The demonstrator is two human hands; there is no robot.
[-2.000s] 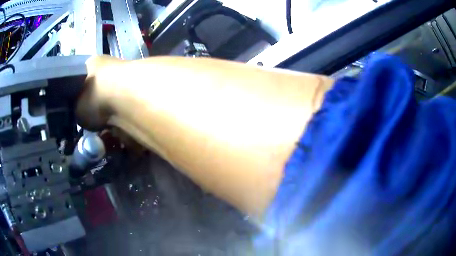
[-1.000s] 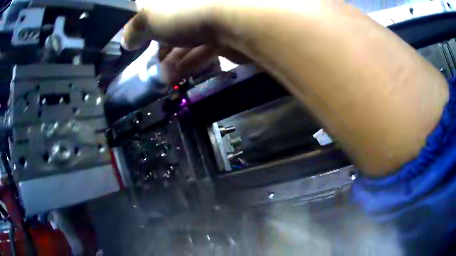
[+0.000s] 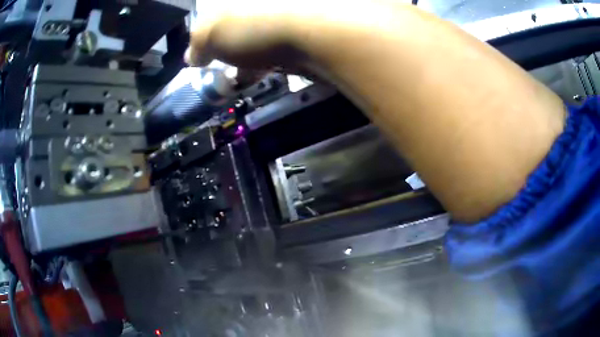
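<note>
My right hand (image 3: 247, 49) reaches in from the right at the top, with a blue sleeve at the forearm. Its fingers bend down behind the rounded end of a silver knurled barrel (image 3: 181, 99). The fingertips are mostly hidden and blurred, so I cannot tell what they touch or hold. A small white piece (image 3: 299, 83), possibly a wipe, shows just below the hand. The grey stage block (image 3: 89, 141), with screws and holes, stands left of the barrel. My left hand is not in view.
Red and magenta lights glow below the hand. A dark frame surrounds a recessed opening with a metal fitting (image 3: 286, 191). A white scrap (image 3: 414, 181) lies by the forearm. An orange-red unit (image 3: 52, 309) and cables are at the lower left.
The view has shifted right and down since two seconds ago, showing the opening and more of the stage block. In the last second, the hand has stayed near the barrel's end.
</note>
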